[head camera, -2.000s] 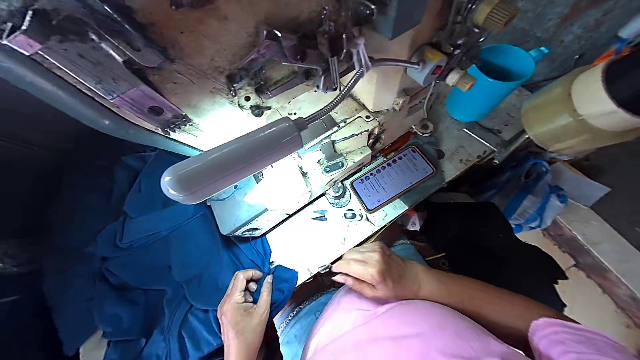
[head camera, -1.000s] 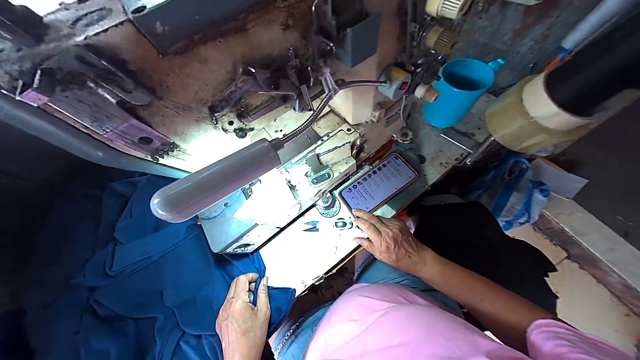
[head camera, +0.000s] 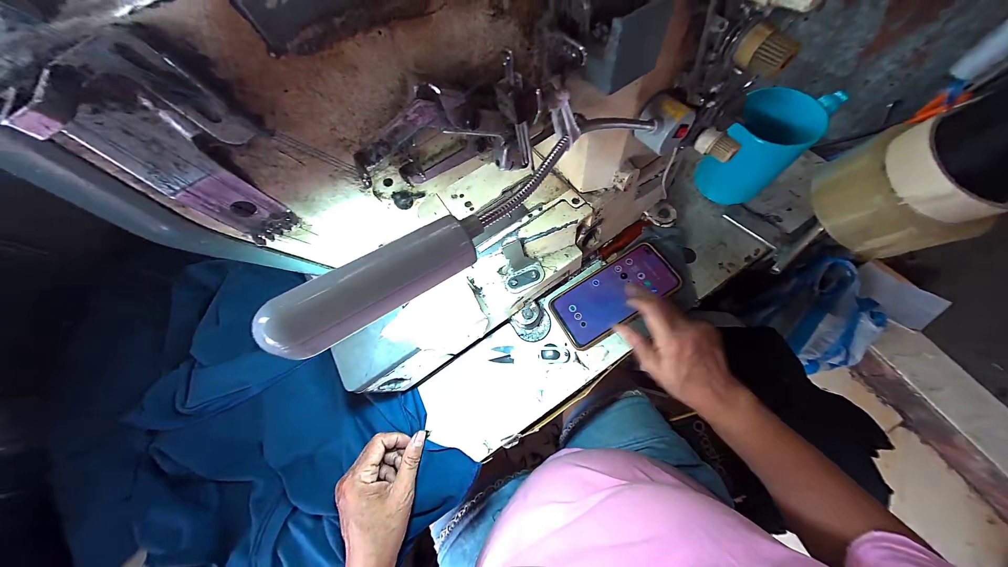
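My right hand is over the lower edge of a lit smartphone, fingers apart and a fingertip at the screen; it grips nothing. The phone lies on the sewing machine's bed, beside a round metal dial. My left hand rests on blue fabric at the bed's front left corner, fingers curled and thumb against the index finger. A small dark bit shows at the thumb tip; whether cloth is pinched there cannot be told.
A gray lamp on a flexible metal neck hangs over the machine. A blue plastic mug stands at the back right, near a large tape-wrapped cylinder. Black cloth and a blue-and-white plastic bag lie at the right.
My right hand has moved from near my lap up to the phone. The phone's screen has changed from a light list to a purple-blue view with icons. My left hand has stayed at the fabric.
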